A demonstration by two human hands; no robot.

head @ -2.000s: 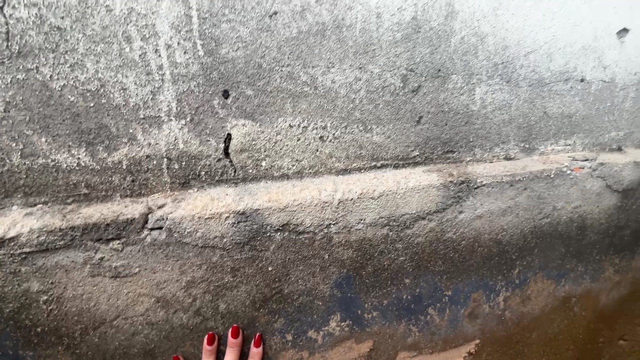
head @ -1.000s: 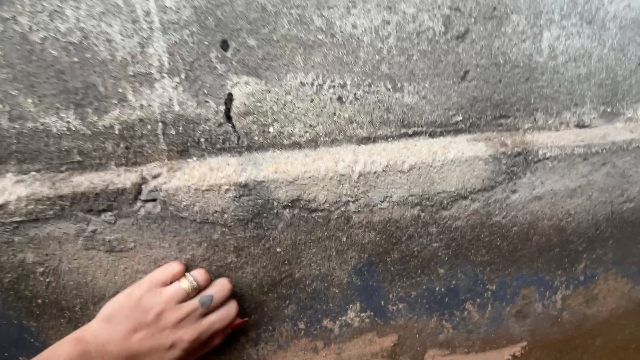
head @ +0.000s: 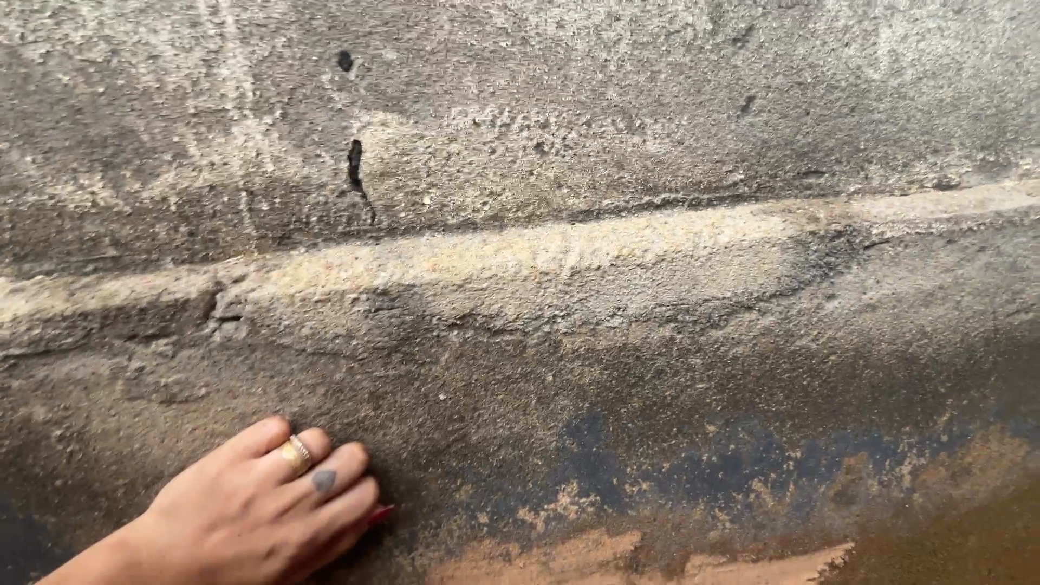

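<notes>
My left hand (head: 272, 504) is at the lower left, its back toward me and its fingers curled in. It lies against or very close to the dark lower part of a rough plastered wall (head: 487, 390). A ring band (head: 297, 455) is on one finger, a dark tattoo mark is on the finger beside it, and a red nail shows at the hand's right edge. The palm and most fingertips are hidden; nothing shows in the fingers. My right hand is out of view.
A pale, cracked ledge (head: 520, 260) crosses the wall above the hand, rising to the right. Over it are a dark slit-like hole (head: 355, 165) and a small round hole (head: 345, 61). Worn blue paint (head: 589, 459) and a bare tan patch (head: 561, 556) are at lower right.
Two seconds ago only spread fingertips with red nails showed at the bottom edge. One second ago the hand was higher in view with its fingers curled, much as now.
</notes>
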